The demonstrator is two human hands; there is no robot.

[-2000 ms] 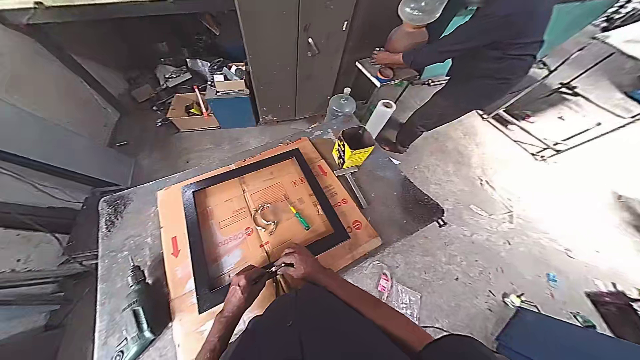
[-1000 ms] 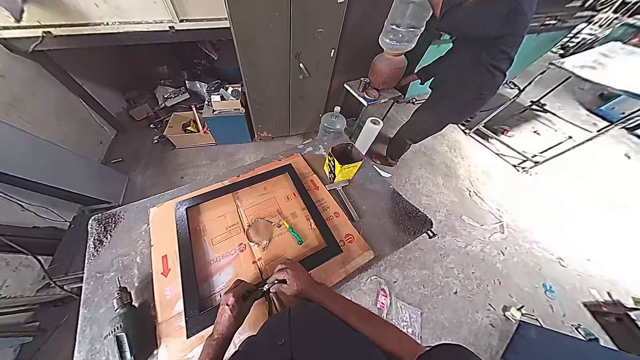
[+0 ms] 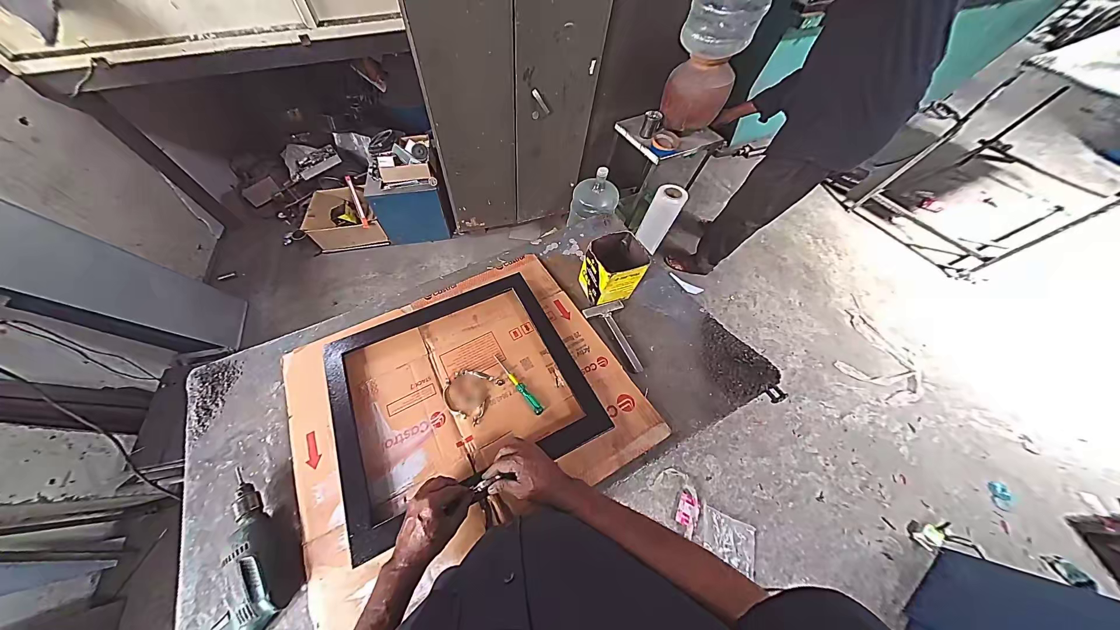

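Note:
A black rectangular frame (image 3: 350,446) lies on a flattened cardboard sheet (image 3: 634,420) on the workbench. At its near edge my left hand (image 3: 433,516) and my right hand (image 3: 523,472) come close together, both gripping a small metal piece (image 3: 488,483) whose exact kind is too small to tell. Inside the frame, on the cardboard, are a screwdriver with a green handle (image 3: 528,398) and a loop of small metal parts (image 3: 455,402). A power drill (image 3: 249,551) lies left of the cardboard. To the right is a T-shaped metal tool (image 3: 619,337).
A yellow and black open box (image 3: 615,269) stands at the bench's far edge, near a white roll (image 3: 661,219) and a water bottle (image 3: 595,199). A person (image 3: 840,96) stands beyond, at a small stand with an inverted water bottle (image 3: 722,31). Boxes of scrap (image 3: 337,223) sit below a counter.
The co-worker and the large water bottle over the clay pot are more upright than two seconds ago. My hands remain together at the frame's near edge. The view has shifted slightly.

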